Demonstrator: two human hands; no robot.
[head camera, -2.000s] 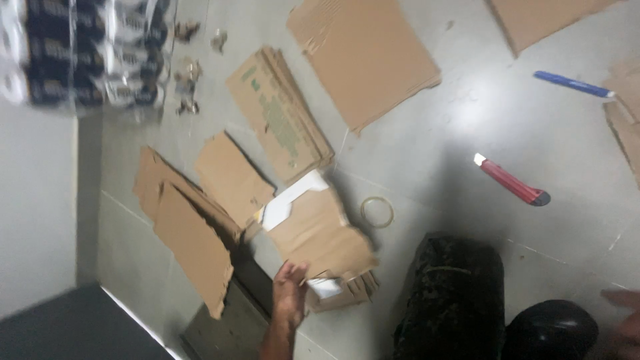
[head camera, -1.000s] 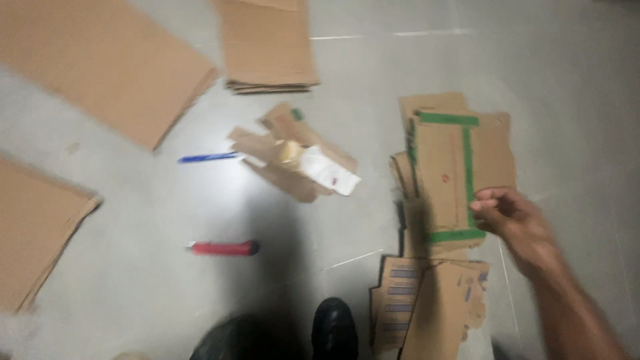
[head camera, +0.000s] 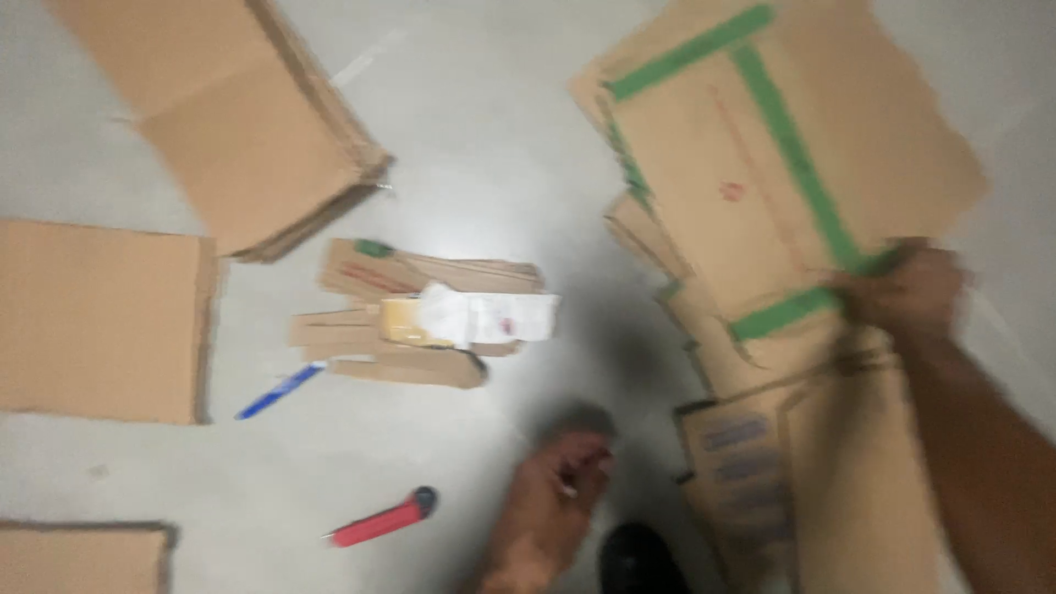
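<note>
My right hand (head camera: 907, 289) grips the lower edge of a flattened cardboard piece with green tape (head camera: 726, 198) at the upper right. My left hand (head camera: 557, 487) is over the floor at the bottom middle, fingers curled; blur hides whether anything is between them. To its left lies a red utility knife (head camera: 379, 524). A blue pen-like tool (head camera: 280, 391) lies farther up and left. Small cardboard scraps (head camera: 396, 367) lie near the middle, with a crumpled white wrapper (head camera: 503, 318) and a yellow piece (head camera: 408, 322) on them.
Stacked cardboard sheets (head camera: 239, 140) lie at the upper left, with another stack (head camera: 99, 322) below them and a cardboard edge (head camera: 82, 561) at the lower left. Printed cardboard (head camera: 742, 487) lies at the lower right. A black shoe (head camera: 639, 561) is at the bottom.
The view has swung a lot. My left hand has come into view since one second ago. My right hand, then at the taped cardboard's right edge, now grips its lower corner.
</note>
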